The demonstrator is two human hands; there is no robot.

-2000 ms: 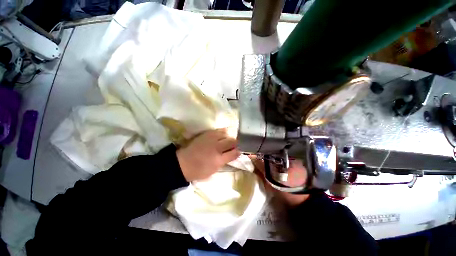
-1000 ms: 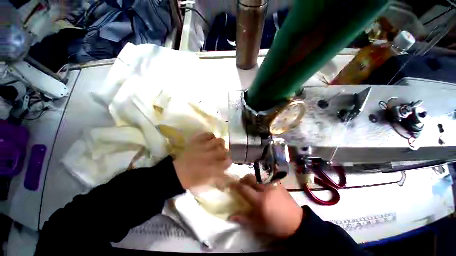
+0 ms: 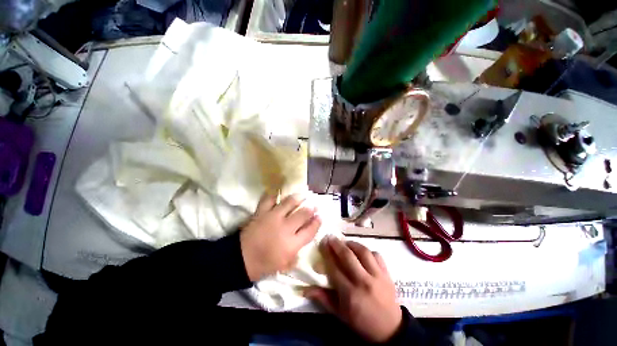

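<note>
The cream-white garment piece [image 3: 196,155] lies bunched on the table left of the needle, with a part running under both hands to the front edge. My left hand [image 3: 281,233] lies on the cloth just left of the presser foot [image 3: 358,215], fingers bent on it. My right hand [image 3: 358,284] holds the cloth in front of the presser foot, thumb and fingers around its edge. The sewing machine head [image 3: 433,155] stands at right. Red-handled scissors [image 3: 433,233] lie under its arm.
A round gold-rimmed dial [image 3: 399,118] and a thick green cylinder [image 3: 413,40] sit on the machine head, with a brown cylinder [image 3: 343,30] behind. A printed ruler [image 3: 460,289] runs along the front edge. A purple bar [image 3: 40,182] is at far left. An orange bottle [image 3: 517,64] stands behind the machine.
My right hand has come out from behind the needle area to the cloth in front. The bunched cloth has spread and shifted. The camera view has shifted, showing the scissors more fully.
</note>
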